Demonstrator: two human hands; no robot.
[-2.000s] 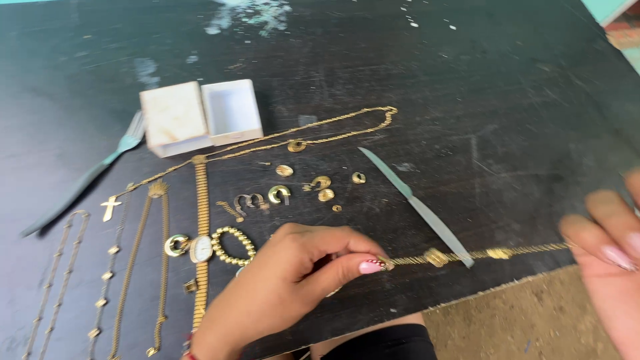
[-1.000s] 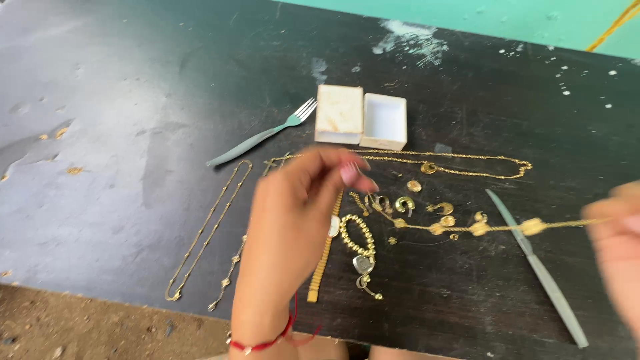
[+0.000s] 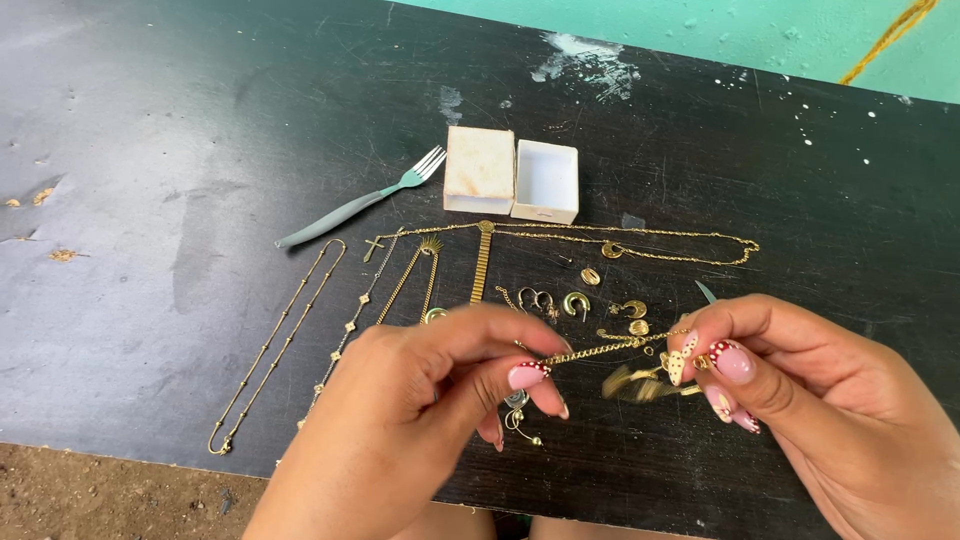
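Note:
My left hand [image 3: 442,397] pinches one part of a gold-coloured chain [image 3: 592,352] between thumb and fingertips. Facing it, my right hand [image 3: 795,375] grips the chain's other part near a small clasp or ring. Blurred gold links dangle below, between the hands. Earrings [image 3: 576,304] and small gold pieces lie on the table just beyond my fingers. Partly under my left hand are a gold watch band [image 3: 482,266] and a beaded bracelet's cord end [image 3: 536,441]. Farther left lie a sunburst-pendant necklace [image 3: 431,245], a chain with square charms [image 3: 350,326] and a thin gold necklace [image 3: 279,330].
Behind the jewellery stand a small box lid [image 3: 480,169] and an open white box [image 3: 549,180]. A fork [image 3: 360,210] lies to their left. A long gold chain [image 3: 675,234] stretches across the dark table [image 3: 225,112]. A knife tip [image 3: 706,291] shows behind my right hand.
My hands have come closer together; the chain, stretched out between them earlier, now hangs partly slack. My right hand now covers most of the knife.

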